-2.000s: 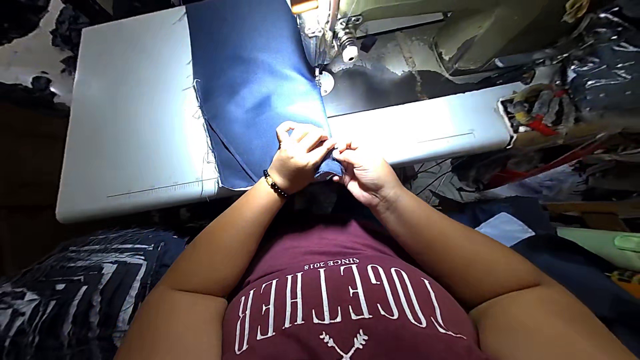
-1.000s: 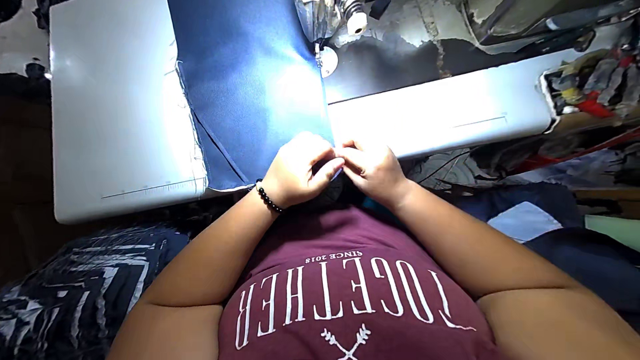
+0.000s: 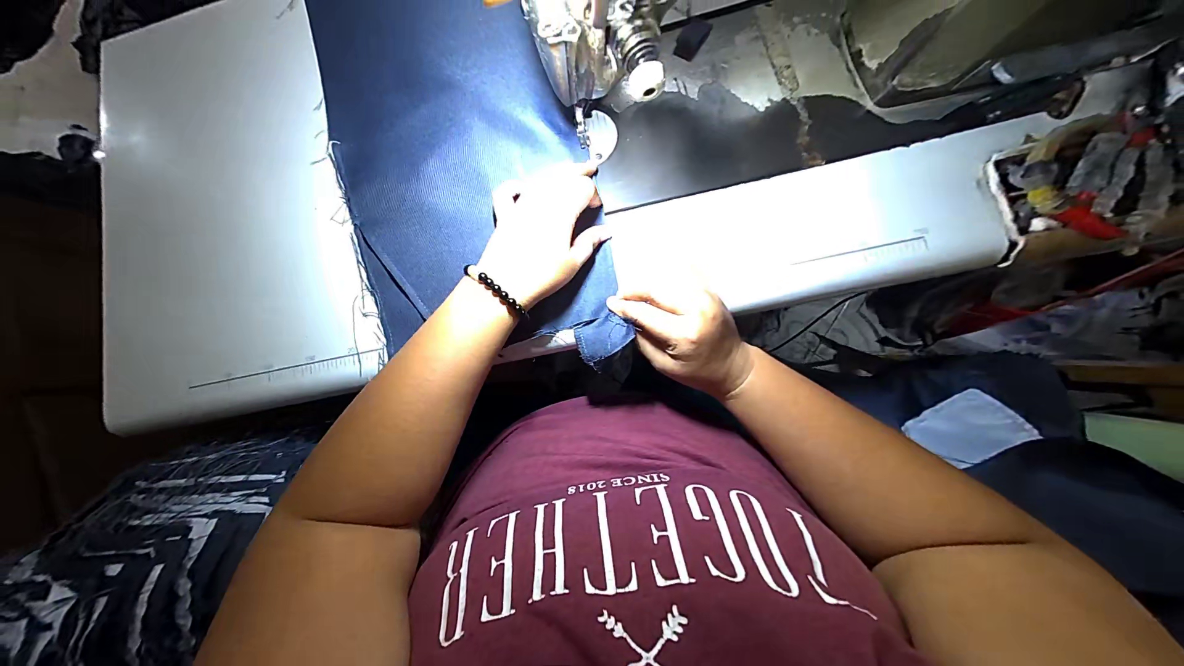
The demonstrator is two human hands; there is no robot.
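Observation:
A navy blue fabric panel [image 3: 421, 129] with a frayed left edge lies on the white sewing machine table [image 3: 213, 222] and runs up to the presser foot [image 3: 583, 125]. Pressed on the fabric near its right edge is my left hand [image 3: 546, 227], wearing a black bead bracelet [image 3: 497, 291]; its index finger reaches close below the foot. My right hand [image 3: 680, 333] pinches the fabric edge between thumb and fingers at the table's front edge. A small folded corner of the cloth [image 3: 603, 340] hangs there beside those fingertips.
The sewing machine head [image 3: 592, 42] stands above the fabric, lit brightly. A bin of colourful scraps [image 3: 1078, 199] sits at the table's right end. Dark fabric with a light blue patch [image 3: 971, 427] lies at the lower right, and black-and-white patterned cloth [image 3: 176, 527] at the lower left.
My hands were close together at the fabric edge; now they are apart. The left one has moved up towards the presser foot, and the right one stays lower at the edge.

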